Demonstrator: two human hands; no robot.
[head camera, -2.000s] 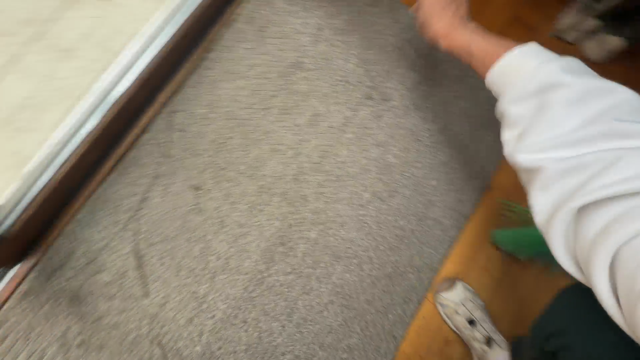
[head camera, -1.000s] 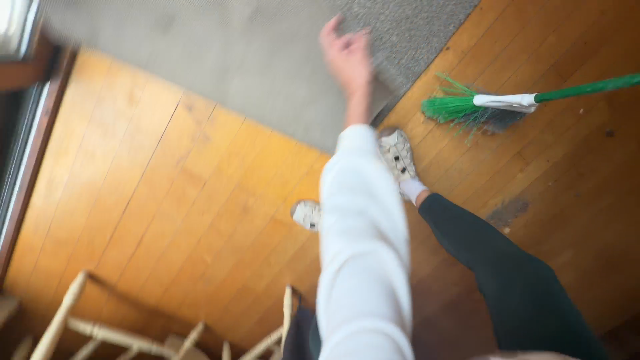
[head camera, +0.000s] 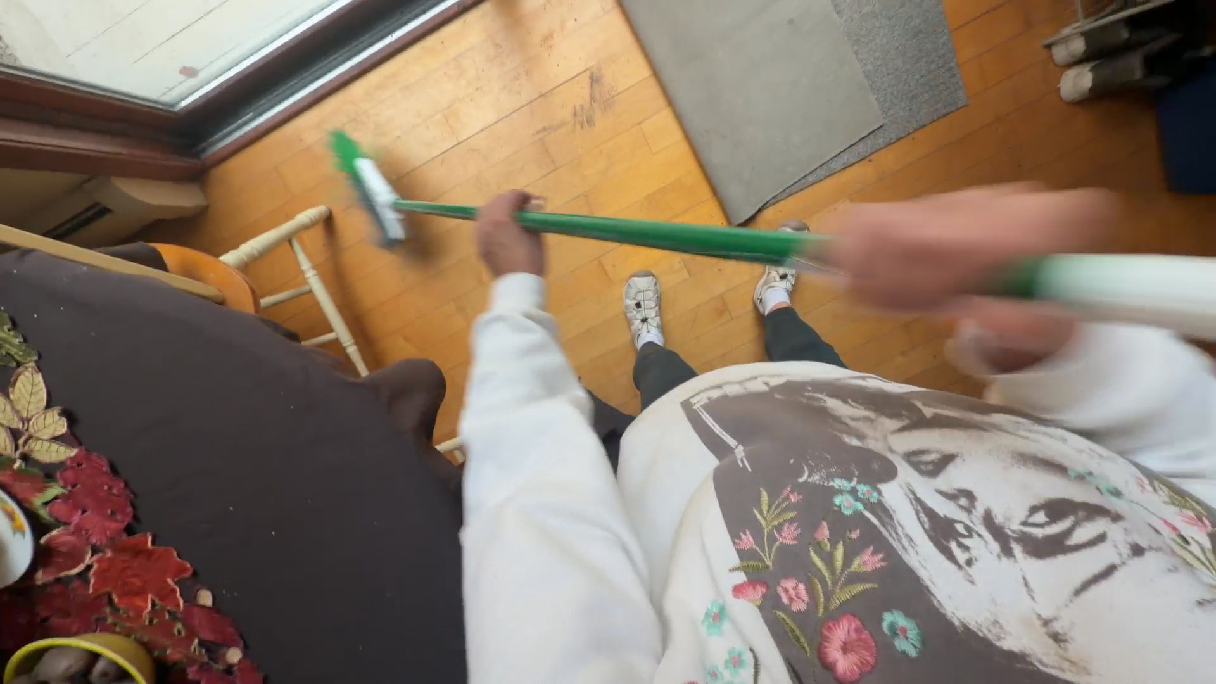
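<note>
A broom with a green pole (head camera: 655, 233) stretches across the view, its white upper end at the right edge. My left hand (head camera: 511, 236) is closed around the pole's lower part. Blurred by motion, my right hand (head camera: 969, 242) grips the pole near its white end. The broom head (head camera: 372, 195), a white block with green and dark bristles, is over the wooden floor (head camera: 494, 123) at the left, close to a cream chair leg. Whether the bristles touch the floor I cannot tell.
A folded-over grey mat (head camera: 760, 95) lies beyond my feet. Left are a glass door's frame (head camera: 275, 95), a cream wooden chair (head camera: 313, 275) and a table with a dark cloth (head camera: 237, 456). Shoes on a rack (head camera: 1111, 66) stand at the upper right.
The broom, on the floor at the right a second ago, is now held in both my hands with its head at the left. The view has swung to take in the table.
</note>
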